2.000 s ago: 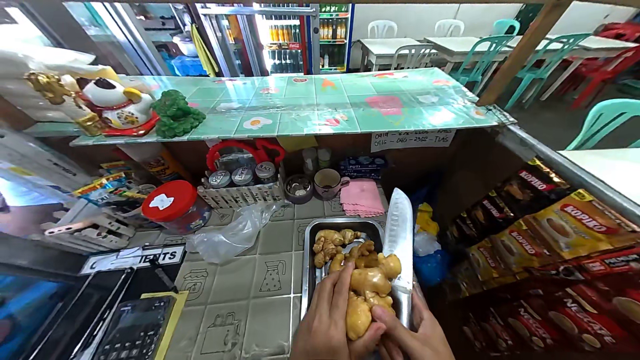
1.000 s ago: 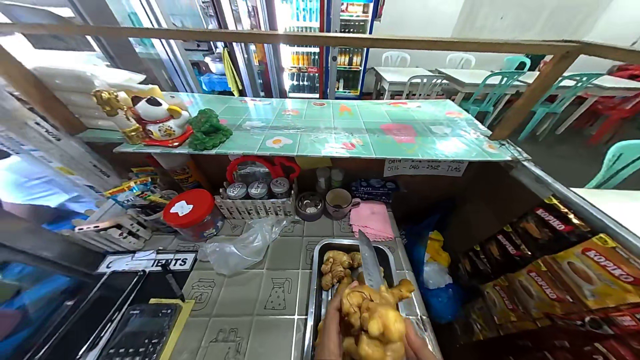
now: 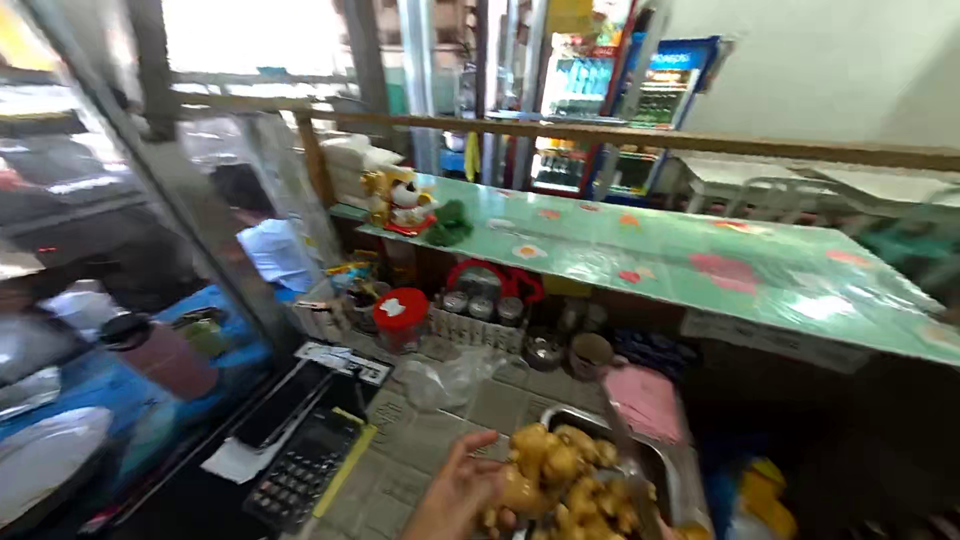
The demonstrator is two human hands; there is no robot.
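Observation:
My left hand (image 3: 469,487) is around a knobbly piece of ginger root (image 3: 529,476), its thumb and fingers at the left side of the root. More ginger (image 3: 600,502) lies in a rectangular steel tray (image 3: 667,476) just right of it. A knife blade (image 3: 630,457), blurred, slants over the tray. Of my right hand only a small part (image 3: 664,529) shows at the bottom edge, by the knife's lower end; the handle is hidden.
Behind the tray lie a folded pink cloth (image 3: 643,401), a mug (image 3: 590,354) and a clear plastic bag (image 3: 450,379). A red-lidded jar (image 3: 401,319) and a calculator (image 3: 304,469) are to the left. A green-topped ledge (image 3: 600,240) runs across behind.
The view has swung left. My left hand has come to the left side of the ginger, with its fingers more spread; earlier both hands were close together around the ginger.

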